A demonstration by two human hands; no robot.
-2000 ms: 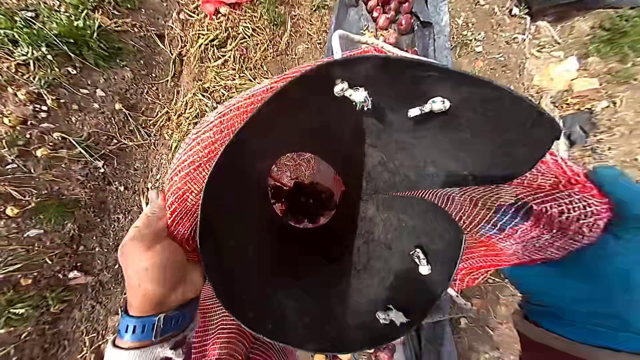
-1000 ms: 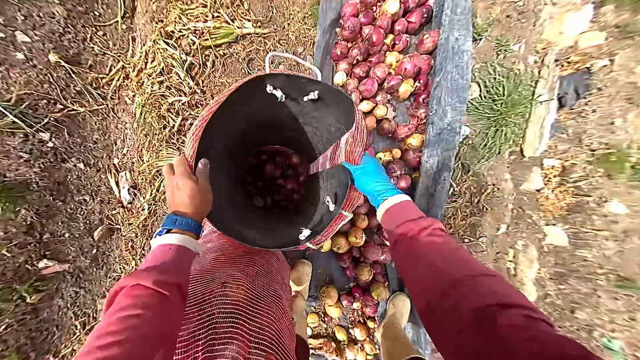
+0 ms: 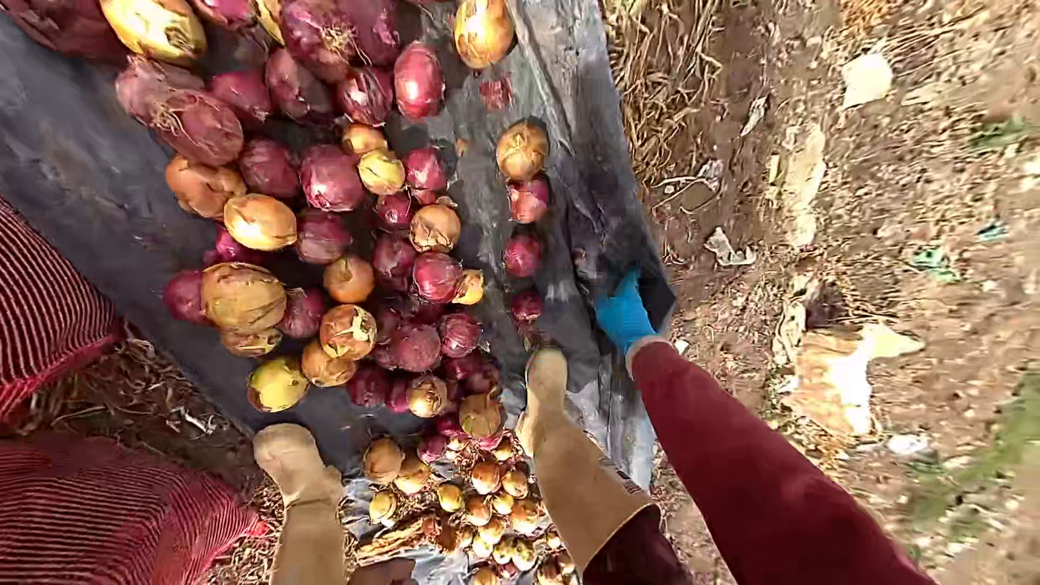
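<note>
My right hand (image 3: pixel 626 313), in a blue glove, is at the right edge of the dark plastic sheet (image 3: pixel 569 219); its fingers meet a raised fold of the sheet, and whether they grip it is hidden. Red onions (image 3: pixel 331 177) lie in a loose pile on the sheet, mixed with yellow-brown ones (image 3: pixel 260 221). A short line of onions (image 3: pixel 522 255) lies left of my gloved hand. My left hand is out of view. Part of a red mesh sack (image 3: pixel 49 301) shows at the left edge.
My tan boots (image 3: pixel 296 463) (image 3: pixel 548 390) stand at the near part of the sheet, with small onions (image 3: pixel 486 477) between them. Another red mesh sack (image 3: pixel 122 512) lies at lower left. Dry soil with stones (image 3: pixel 829 374) and withered stalks runs along the right.
The black-rimmed mesh sack that both hands held a second ago is no longer between them. My gloved right hand has gone to the sheet's edge; my left hand has left the view. The view has shifted strongly.
</note>
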